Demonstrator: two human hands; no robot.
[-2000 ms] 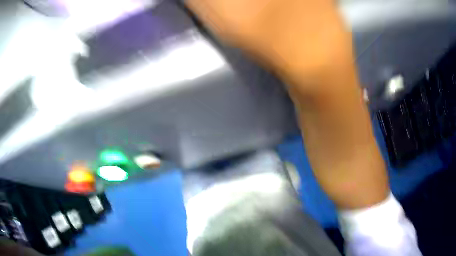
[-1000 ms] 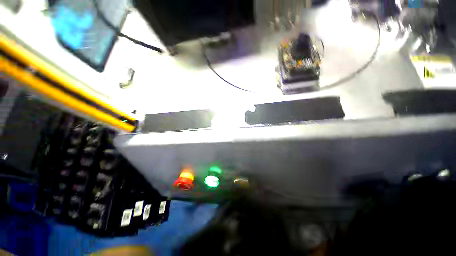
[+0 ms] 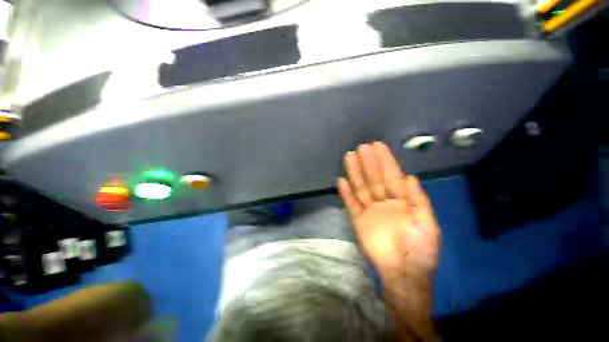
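Observation:
My right hand is in front of the grey machine panel, palm up with its fingers extended. It holds nothing and is just left of and below two pale green-white buttons. A blurred tan shape, probably my left hand or forearm, enters at the lower left; its fingers cannot be made out. On the panel's left are a red-and-yellow knob, a lit green button and an orange-yellow button.
Black trays with white labels stand at the lower left, and a dark stack is right of the machine. Dark strips lie along the bright table edge. A yellow-black post is at the top right. Blue floor shows below.
The view has swung down and right from the table, so the fixture is out of view. My right hand now shows clearly, with its palm up, below the panel's right-hand buttons.

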